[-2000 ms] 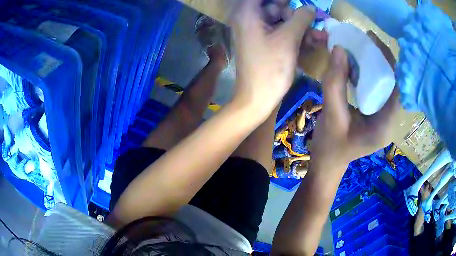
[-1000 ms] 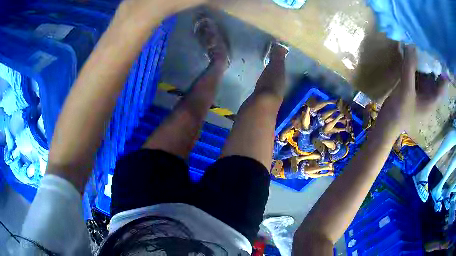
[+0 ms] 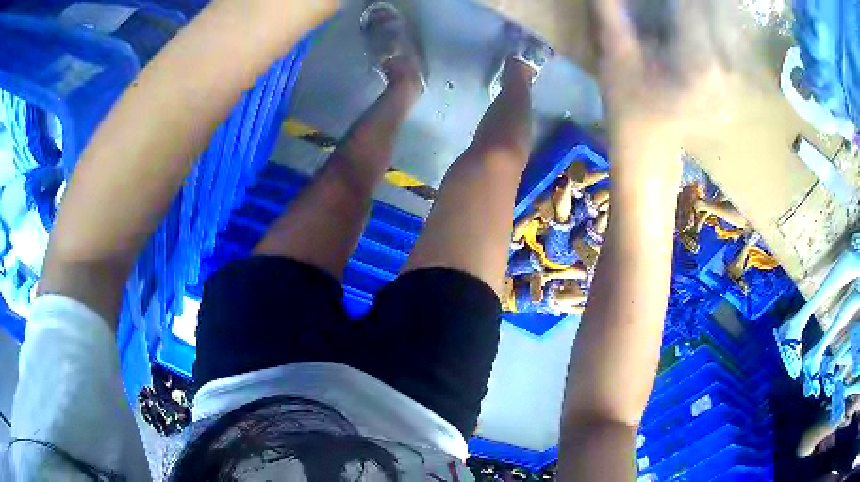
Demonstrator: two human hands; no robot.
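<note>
My right hand (image 3: 665, 80) is blurred at the top edge over the brown bench (image 3: 754, 179). Its fingers are partly cut off, and I cannot tell if it holds anything. My left forearm (image 3: 179, 113) reaches up past the top edge, and the left hand is out of the picture. A white curved thing (image 3: 809, 99) lies on the bench beside pale blue pieces (image 3: 835, 52) at the top right; I cannot tell if it is the glue bottle. A thin pale strip (image 3: 822, 166) lies near it. Pale figure legs (image 3: 818, 306) are at the right edge.
Stacked blue trays (image 3: 104, 94) stand on the left, one holding pale pieces (image 3: 21, 216). A blue bin (image 3: 539, 325) of orange-tan and blue figure parts (image 3: 556, 235) is on the floor, partly behind my right forearm. More blue trays (image 3: 702, 405) are stacked at the lower right.
The white bottle has left my right hand. That hand went right, then back left and up. My left hand has moved up out of view.
</note>
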